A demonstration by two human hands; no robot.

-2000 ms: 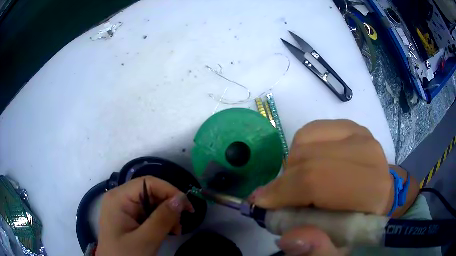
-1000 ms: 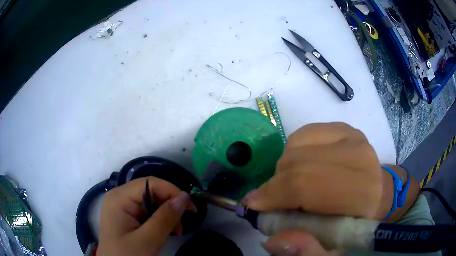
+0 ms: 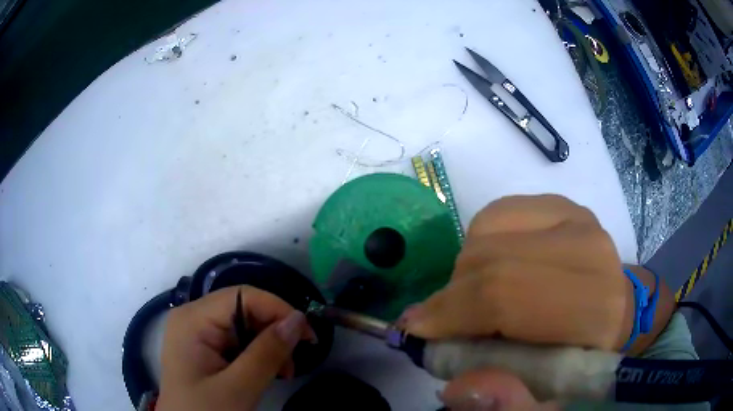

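Observation:
My right hand (image 3: 538, 277) grips the cream handle of a soldering iron (image 3: 514, 365). The iron points left and its tip is at a tiny green circuit board (image 3: 316, 307) at my left fingertips. My left hand (image 3: 229, 345) pinches at the board and also holds dark tweezers (image 3: 239, 317), their point upward. Fine wires at the board are too small to tell. Headphones (image 3: 241, 266) with a black ear cup lie under my left hand, partly hidden by it. A green solder reel (image 3: 346, 217) lies just beyond the iron, its right edge beside my right hand.
Open black thread snips (image 3: 522, 120) lie at the upper right. Green and gold PCB strips (image 3: 440, 181) and thin solder wire (image 3: 374, 128) lie beyond the reel. A bag of boards (image 3: 28, 345) is at the left edge. A blue tray (image 3: 655, 104) is upper right. Another black round part (image 3: 337, 393) is at the bottom.
The iron and my right hand shifted slightly left, then back right a little. My left hand stays nearly still at the board. Nothing was let go.

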